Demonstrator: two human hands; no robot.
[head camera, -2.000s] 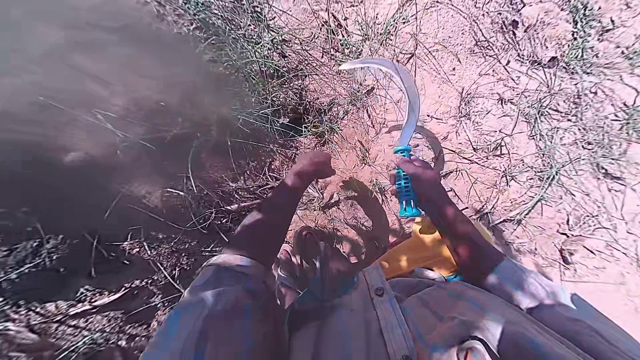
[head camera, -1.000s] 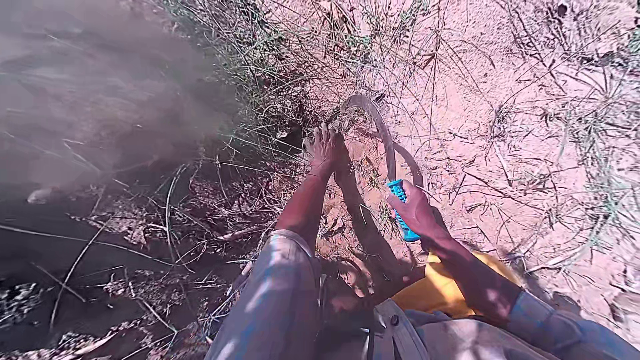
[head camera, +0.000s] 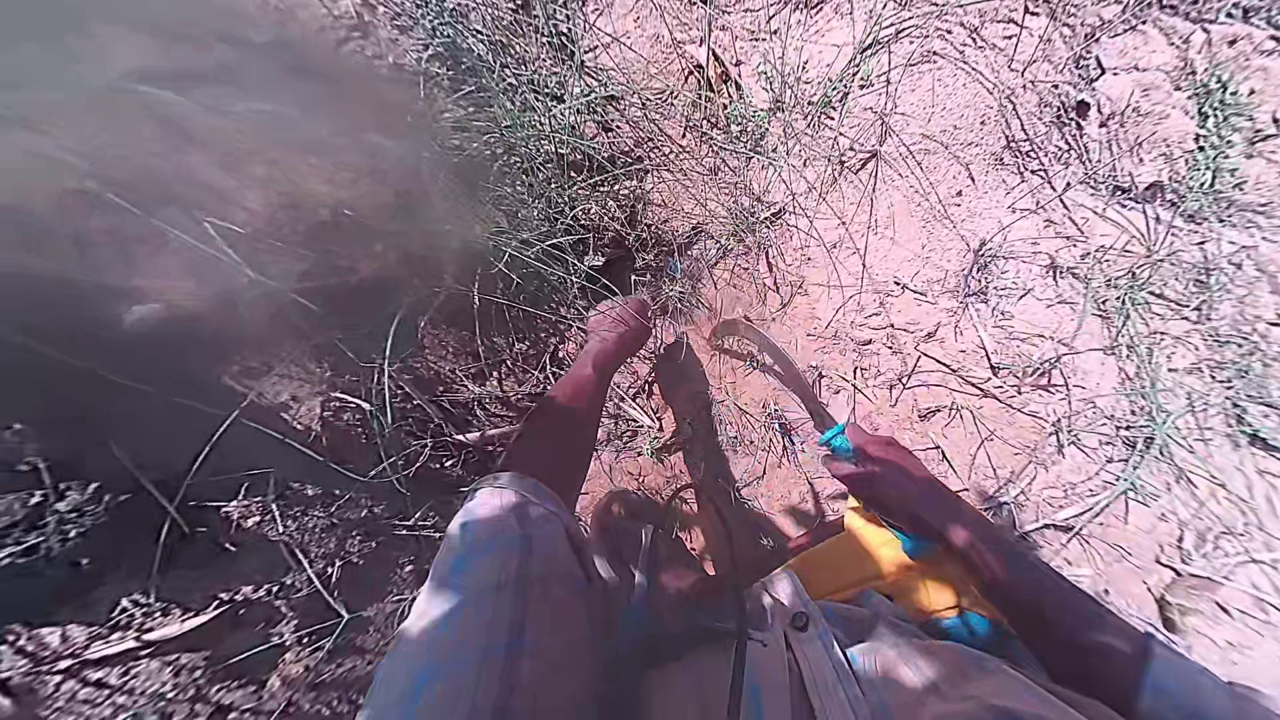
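My right hand (head camera: 885, 475) is closed round the turquoise handle (head camera: 838, 441) of a sickle. Its curved metal blade (head camera: 780, 365) points up and to the left, low over the sandy soil, with the tip a little right of my left hand. My left hand (head camera: 618, 328) is closed at the lower edge of a clump of thin grass (head camera: 590, 150); it appears to grip stems, though the fingers are mostly hidden from above. Dark shadows of the arm lie on the soil between my hands.
Murky water (head camera: 200, 200) fills the upper left, beside a bank with dry twigs and roots (head camera: 450, 390). Sparse grass (head camera: 1140, 450) grows on the pinkish soil at right. Yellow and turquoise cloth (head camera: 860, 560) hangs by my lap, next to my plaid shirt.
My left hand, spread over the grass a second ago, is now closed. Two seconds ago the sickle pointed upward, farther from the grass; its blade is now low near the soil.
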